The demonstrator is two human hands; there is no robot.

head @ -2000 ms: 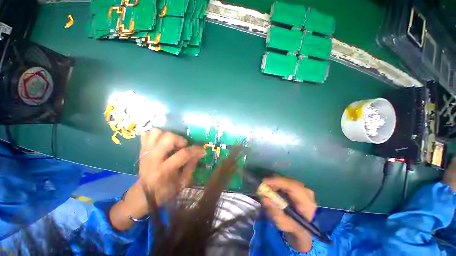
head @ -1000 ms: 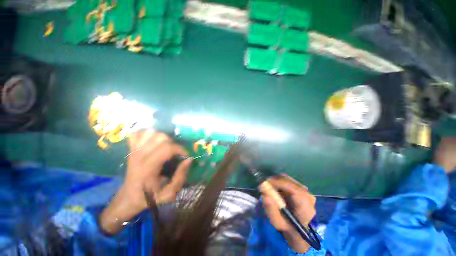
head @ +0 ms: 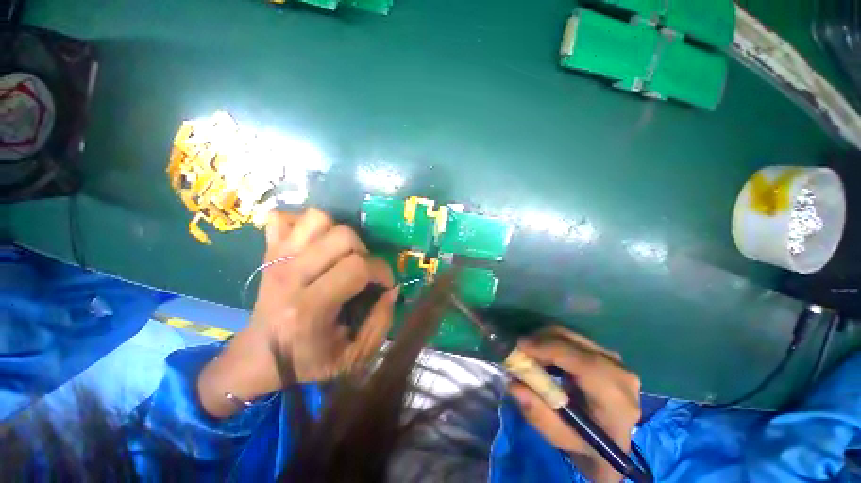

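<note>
My right hand holds a soldering iron by its tan grip; its thin tip points up-left to the green PCB panel. The tip's end is partly hidden by strands of hair. My left hand pinches a thin silvery solder wire, whose end reaches the panel's middle. Orange flex circuits lie along the panel's middle seam, one at the top and one lower. The panel's lower left is hidden by my left hand and hair. A heap of flex circuits lies behind my left hand, partly in glare.
A white cup with a yellow-brown stain stands at the right, with a cable below it. Bare panels lie at the far right. Other panels show at the top edge. A black fan stands at the left.
The whole view has shifted and moved closer. Since the first frame, my left hand has come off the flex circuit and the wire now reaches the panel. The iron's tip has moved to the panel.
</note>
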